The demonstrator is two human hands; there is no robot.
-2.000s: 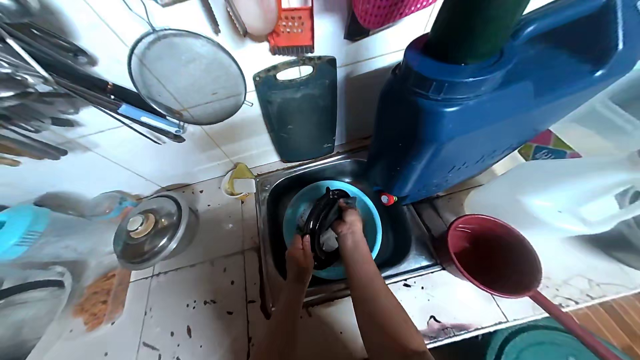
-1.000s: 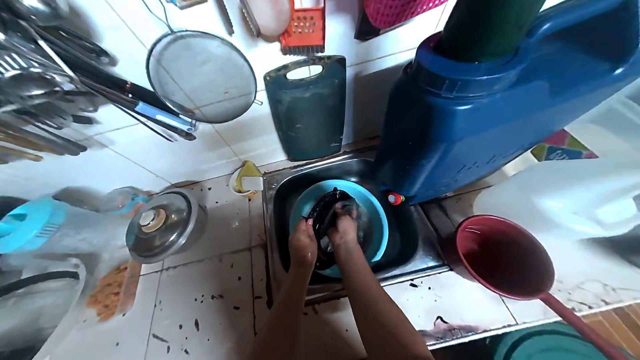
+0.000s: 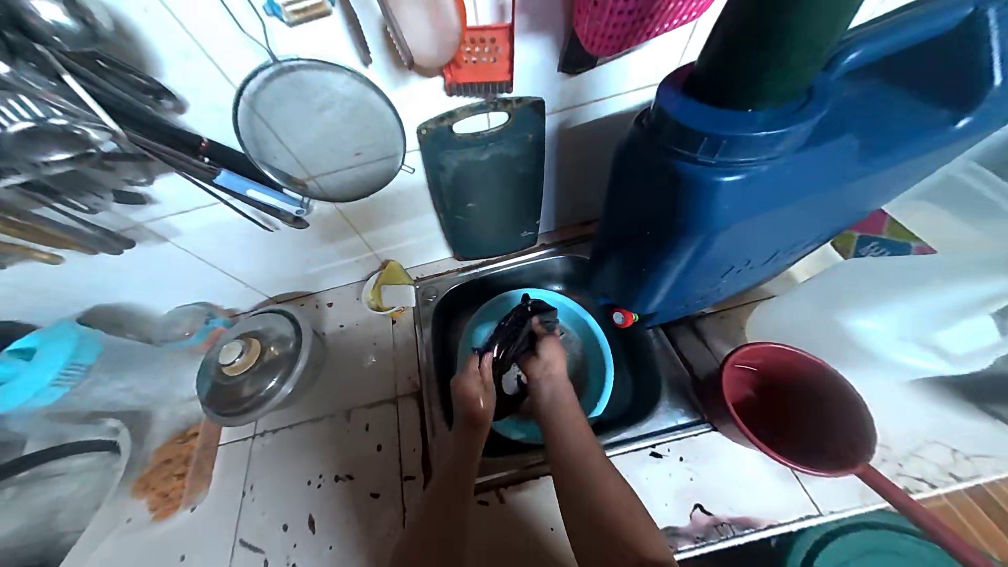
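Note:
A wet, glossy black item (image 3: 516, 331), its exact kind unclear, is held over a light blue basin (image 3: 604, 366) standing in a stainless steel sink (image 3: 681, 394). My left hand (image 3: 474, 392) grips its lower left side, and my right hand (image 3: 545, 353) grips its upper right side. Something pale shows between the hands. Part of the basin's inside is hidden by my hands and forearms. A blue jerrycan (image 3: 724, 213) with a small red-capped spout (image 3: 623, 317) stands at the sink's right back corner.
A dark green cutting board (image 3: 487, 189) and a round strainer (image 3: 320, 130) hang on the tiled wall. A lidded pot (image 3: 256, 366) stands left of the sink, a small cup (image 3: 374, 295) at its back left corner, and a red dipper (image 3: 799, 409) at its right.
The black item has changed shape in my hands and now reaches up and right over the basin. Both hands stay on it.

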